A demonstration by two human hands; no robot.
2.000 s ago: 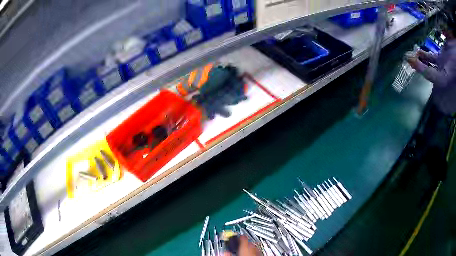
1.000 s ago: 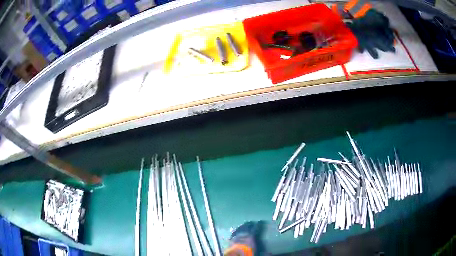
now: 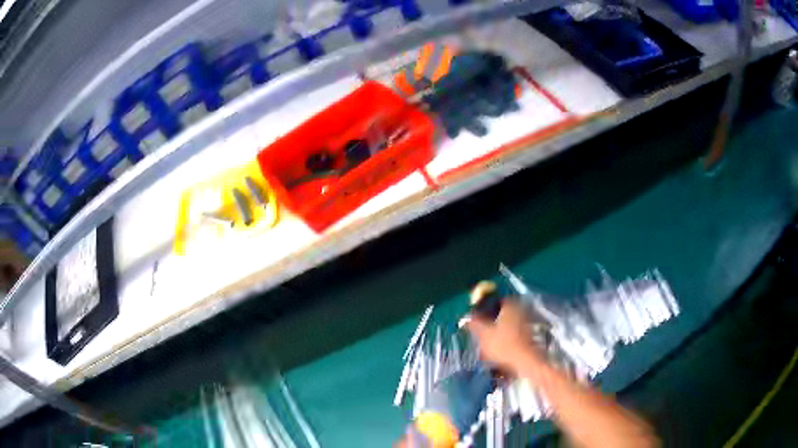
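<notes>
A heap of short silver shafts (image 3: 634, 306) lies on the green bench at the lower right, blurred, with a row at its right end. My bare right hand (image 3: 507, 337) is closed on a short dark tool with a pale end (image 3: 484, 297), above the middle of the heap. My left hand (image 3: 464, 394), in a grey-green glove with an orange-yellow cuff, is low over the heap's left part, just below the right hand. Its fingers are blurred and I cannot tell if it holds a shaft. Long silver rods (image 3: 249, 416) lie at the lower left, cut off by the edge.
On the white shelf (image 3: 140, 254) stand a black tray (image 3: 107, 289), a yellow tray (image 3: 188, 223), a red bin (image 3: 350, 188), gloves (image 3: 477, 92) and a black tray (image 3: 669, 66) holding a blue one. A metal post (image 3: 733, 96) stands at the upper right, another at the lower left.
The view has swung back to the right and tilted since a second ago. My right hand with the tool has come in over the heap. My gloved left hand has moved from beside the rods onto the heap.
</notes>
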